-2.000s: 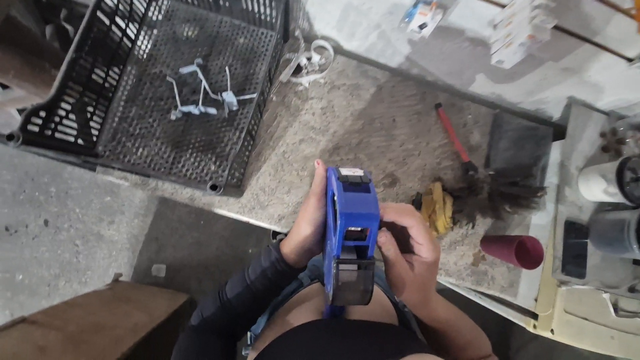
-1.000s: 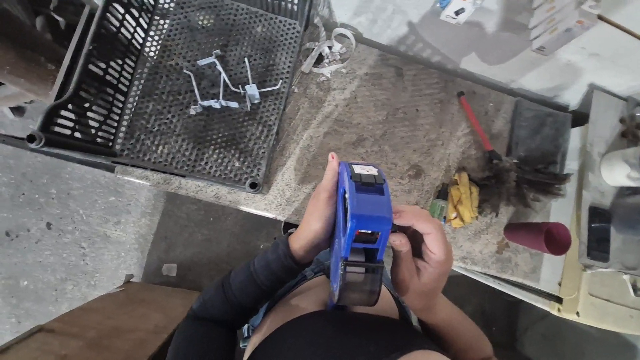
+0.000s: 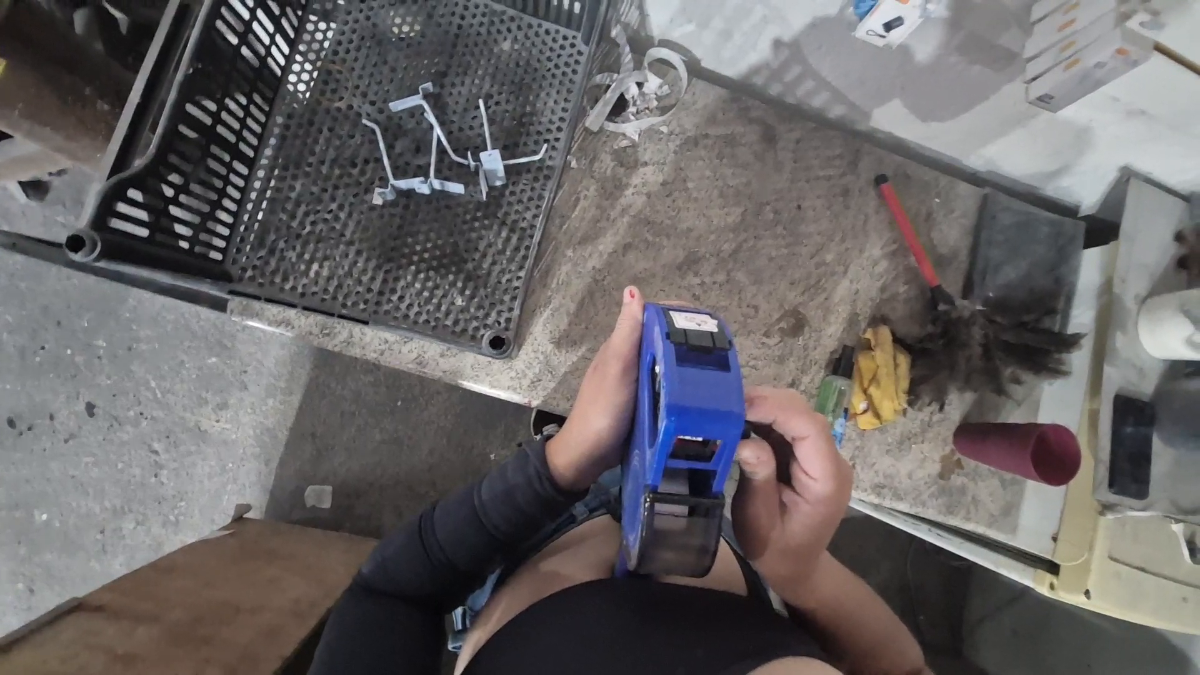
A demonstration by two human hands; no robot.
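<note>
A blue plastic device with a smoky clear cover at its lower end, perhaps a label applicator (image 3: 694, 403), is held upright close to my body. Flat along its left side lies my left hand (image 3: 605, 398), thumb pointing up, supporting it. At its right side my right hand (image 3: 792, 469) has bent fingers and thumb pinched on a small dark part, mostly hidden by the fingers. Beyond the device is the worn stone worktop (image 3: 712, 206).
Bent metal brackets (image 3: 431, 159) lie in a black plastic crate (image 3: 394, 244) at left. White strips (image 3: 642, 94) lie beside it. At right are a red-handled duster (image 3: 909, 230), a yellow cloth (image 3: 881, 375), a small green bottle (image 3: 832, 394) and a maroon cone (image 3: 1017, 450).
</note>
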